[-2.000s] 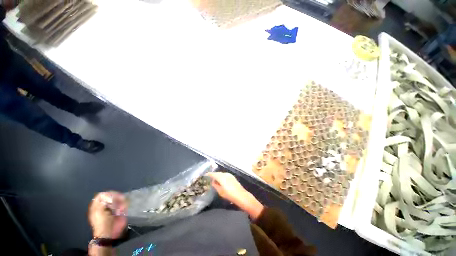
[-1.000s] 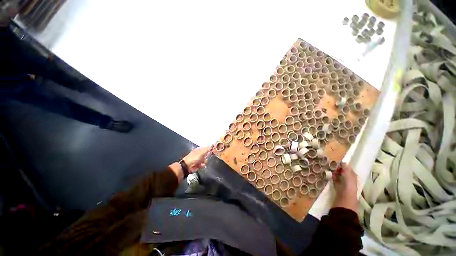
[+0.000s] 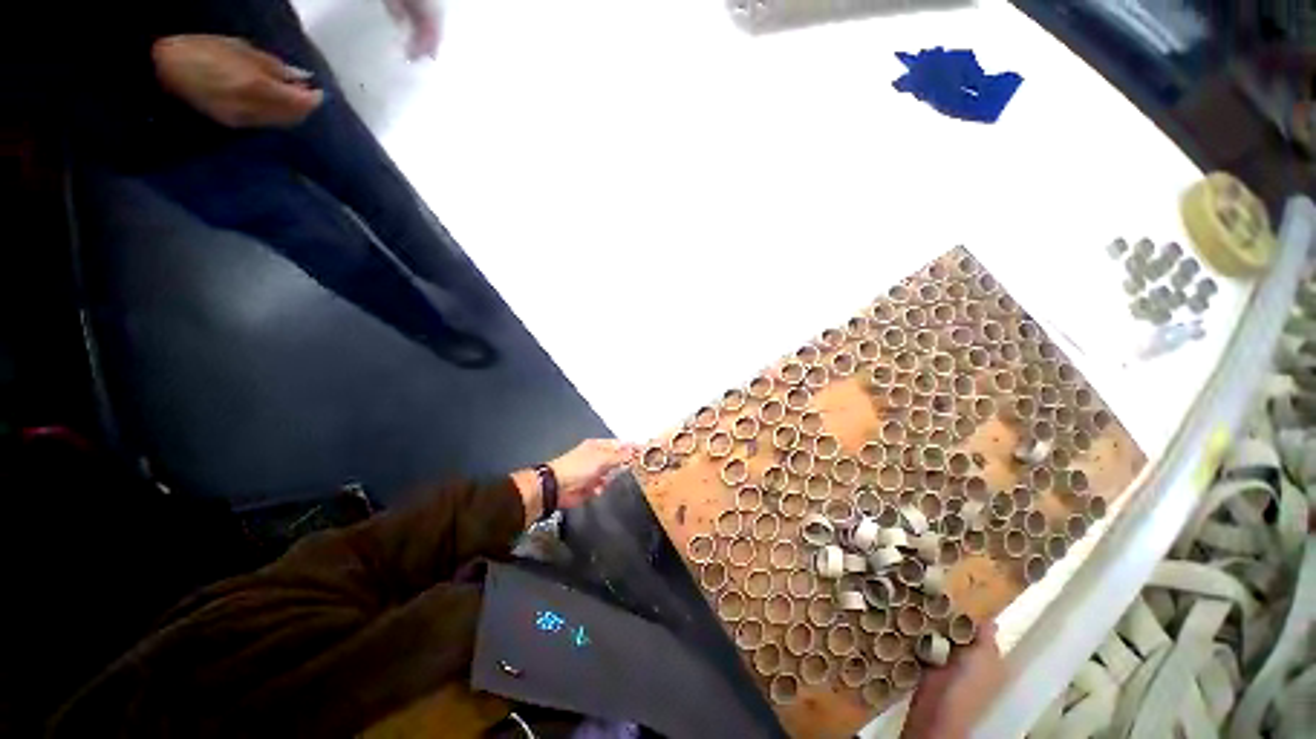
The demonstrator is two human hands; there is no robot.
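Observation:
A wooden board (image 3: 849, 414) lies tilted in view at the table's near edge, covered with standing beige rings in rows, with bare patches between them. A small heap of loose rings (image 3: 878, 554) lies on top, right of the middle. My left hand (image 3: 589, 471) grips the board's left corner. My right hand (image 3: 960, 693) is at the board's near right edge, partly cut off by the picture's bottom; its fingers are at the edge beside the rings. A bit of clear plastic (image 3: 543, 540) shows below my left hand, mostly hidden.
The white table (image 3: 693, 202) holds a blue cloth (image 3: 960, 84), a yellow roll (image 3: 1227, 225) and several loose rings (image 3: 1163, 279). A white bin (image 3: 1155, 537) of pale strips (image 3: 1227, 635) stands right. Another person's hand (image 3: 238, 81) and legs show left.
My hands have left the plastic bag of rings and now hold the board. Since one second ago the view has shifted, and the board appears lower and further right. The other person's hands have come into view.

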